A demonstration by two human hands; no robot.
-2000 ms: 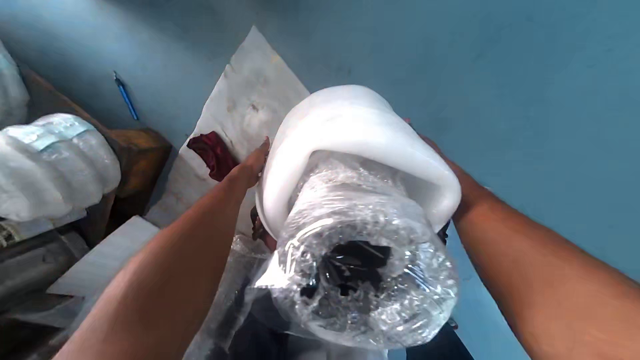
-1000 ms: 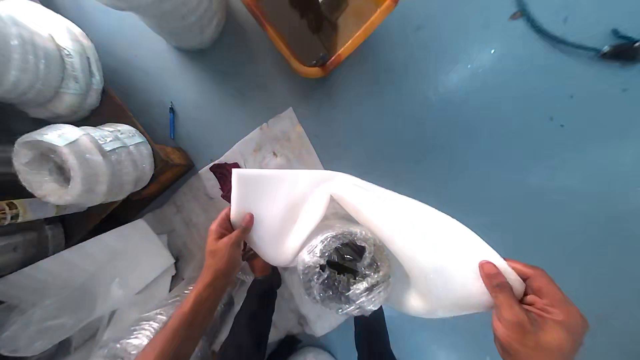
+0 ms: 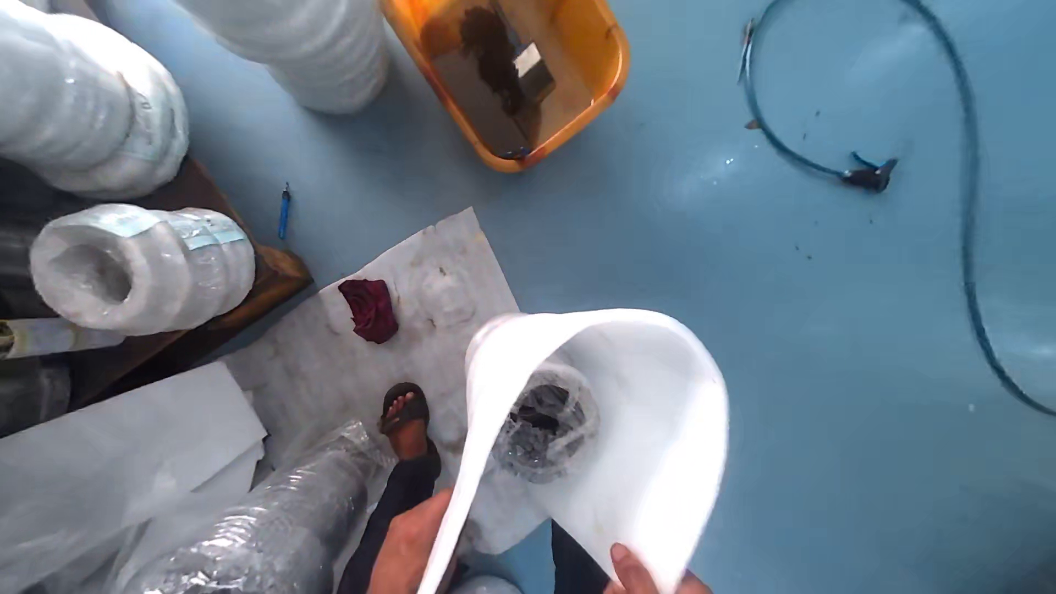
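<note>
A white foam sheet (image 3: 652, 396) curves in a loop around the far side of a plastic-wrapped roll (image 3: 549, 421), which stands upright with dark material visible in its top opening. Near the bottom edge, my right hand (image 3: 652, 573) pinches the sheet's right end, thumb on its inner face. My left hand (image 3: 411, 544) is at the sheet's left end, partly hidden behind it; its fingertips are out of sight. The roll stands over a stained white sheet (image 3: 445, 289) on the floor.
A maroon cloth (image 3: 371, 309) and my sandalled foot (image 3: 406, 417) are on the floor sheet. Wrapped rolls (image 3: 148, 268) rest on a wooden pallet (image 3: 280, 272) at left, a blue pen (image 3: 285, 213) beside it. An orange tub (image 3: 610, 91) stands ahead; a dark hose (image 3: 972, 206) lies right.
The white foam sheet was stretched out wide behind the roll one second ago; its ends are now drawn toward me and it bends around the roll. Both hands have come nearer to my body.
</note>
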